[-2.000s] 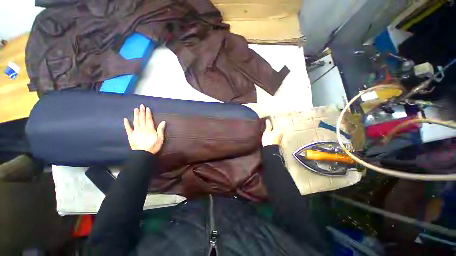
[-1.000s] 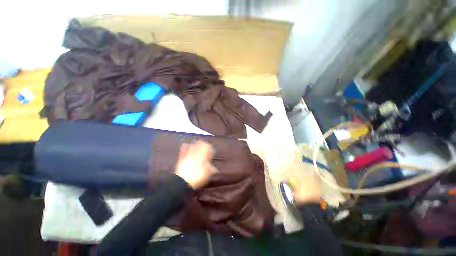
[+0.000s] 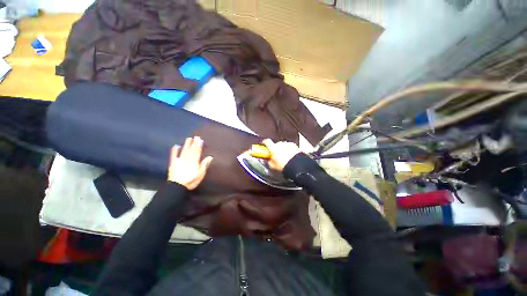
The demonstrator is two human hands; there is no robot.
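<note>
A brown garment (image 3: 222,165) is drawn over the right part of the dark navy padded form (image 3: 115,130), its lower folds hanging towards me. My left hand (image 3: 188,164) lies flat with fingers apart on the garment near its left edge. My right hand (image 3: 281,154) is closed on the orange-yellow handle of the steam iron (image 3: 258,169). The iron sits on the garment with its pointed end to the left. Part of its handle is hidden by my hand.
More brown garment (image 3: 167,34) is heaped behind the form, beside blue pieces (image 3: 196,68). A phone (image 3: 114,194) lies near left. Cardboard (image 3: 306,43) stands behind. Tan hose (image 3: 404,92) and dark cord run right. The beige pad (image 3: 335,222) and a red-backed brush (image 3: 425,200) are at right.
My right hand has taken hold of the iron and brought it left from the pad onto the garment. My left hand has moved and opened flat. The view has shifted.
</note>
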